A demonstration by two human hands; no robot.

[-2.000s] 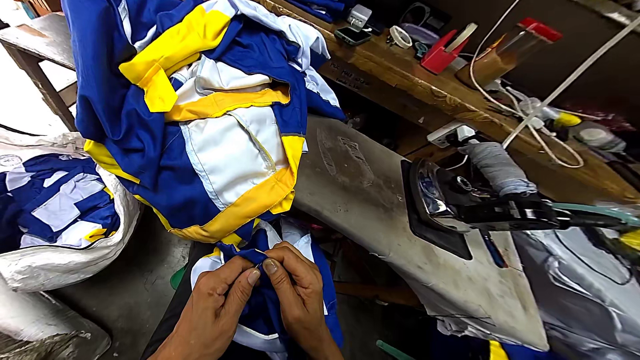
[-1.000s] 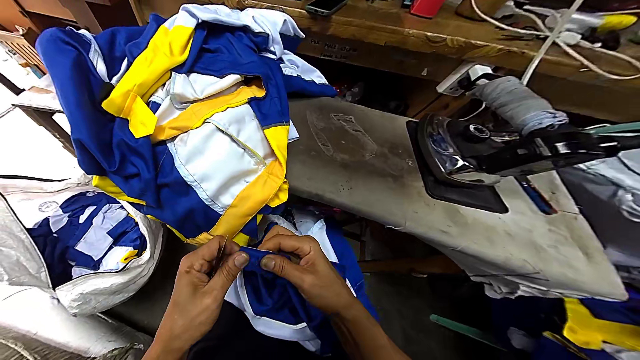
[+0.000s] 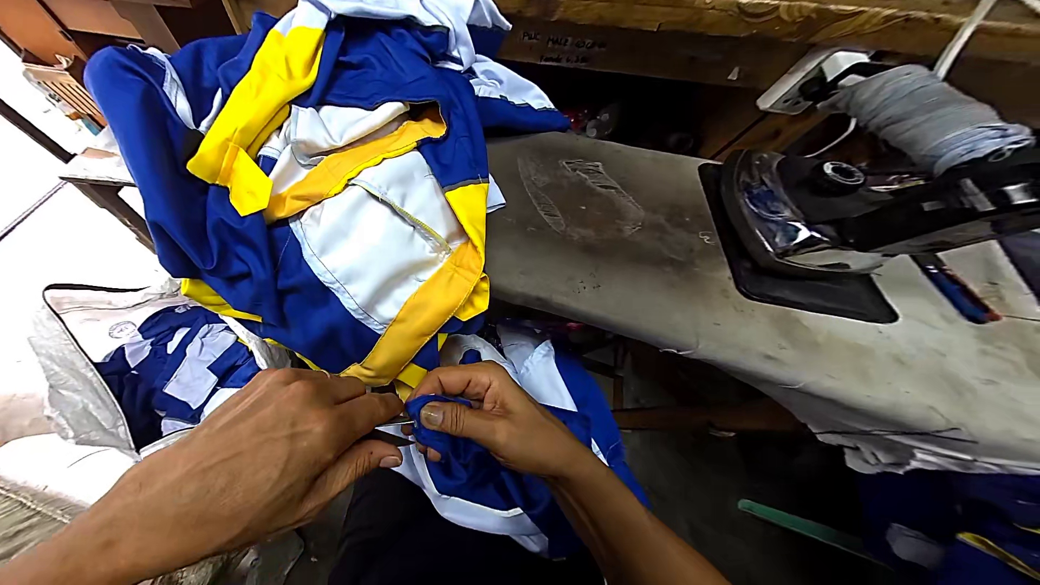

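My left hand (image 3: 301, 431) is closed around small metal thread snips (image 3: 394, 431), mostly hidden by the fingers, with the blades pointing at the blue cloth. My right hand (image 3: 487, 414) pinches a bunched fold of a blue and white garment (image 3: 487, 487), which hangs down over my lap. The blade tips are right beside the pinched fold; whether they touch it I cannot tell. Just beyond both hands, a heap of blue, white and yellow garments (image 3: 382, 236) lies over the end of the ironing board.
An iron (image 3: 796, 211) rests on a black pad on the grey ironing board (image 3: 601, 244), beside a blue-handled tool (image 3: 959, 288). At left stands a white sack (image 3: 77, 382) holding blue and white cloth. A wooden bench (image 3: 634, 41) runs behind, with a power strip (image 3: 812, 77) at its edge.
My hands were close together at the blue fold; my left hand now lies further left, with the snips' blades showing. My right hand still pinches the blue cloth.
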